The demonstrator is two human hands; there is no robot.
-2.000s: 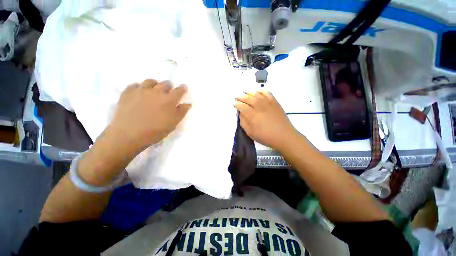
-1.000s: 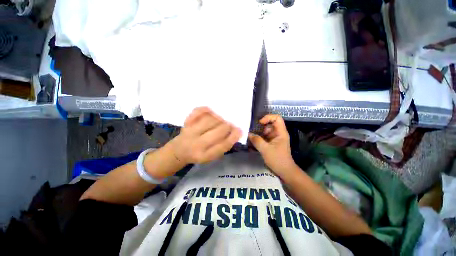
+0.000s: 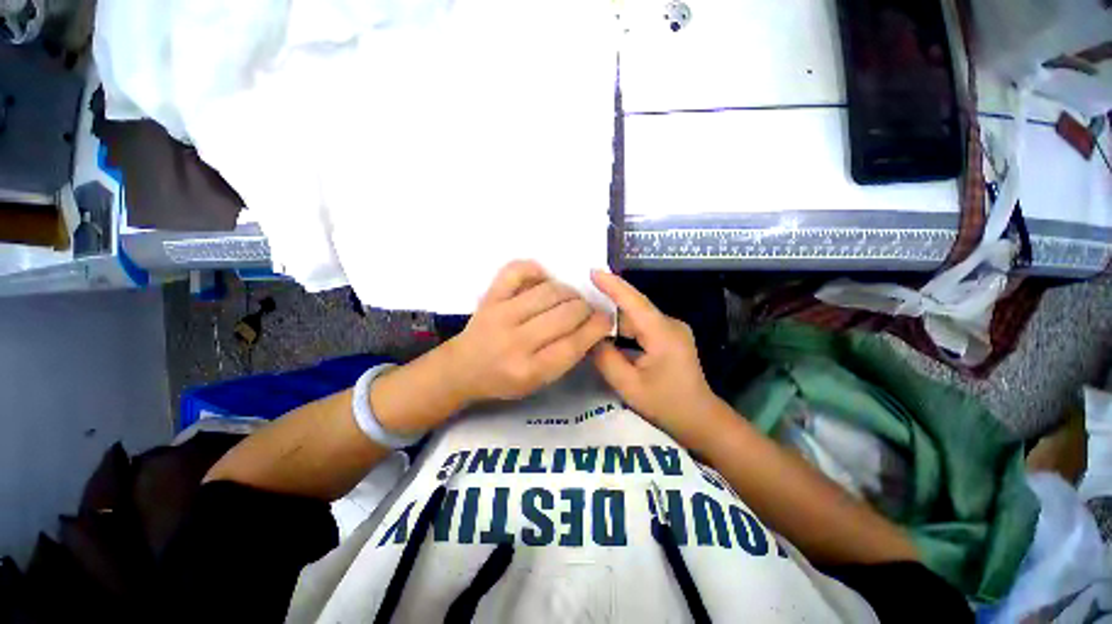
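A large bright white panel (image 3: 439, 159) lies over the table and hangs past its front edge. Dark fabric shows as a thin strip (image 3: 616, 183) along its right edge and as a piece (image 3: 171, 177) at its left. My left hand (image 3: 531, 332) holds the white panel's near corner with bent fingers. My right hand (image 3: 652, 360) pinches the same corner from the right, the two hands nearly touching. The layers between the fingertips are mostly hidden. The machine's needle area is out of view.
A smartphone (image 3: 902, 98) lies on the white table (image 3: 744, 159) at right. A ruled strip (image 3: 793, 244) runs along the front edge. White and checked strips (image 3: 976, 274) hang beyond the phone. Green cloth (image 3: 927, 475) is heaped below right, and something blue (image 3: 274, 393) below left.
My hands have moved from the panel's middle by the machine to its near corner. The view has tipped down. The dark strip beside the white edge has narrowed, and my right fingers have closed in.
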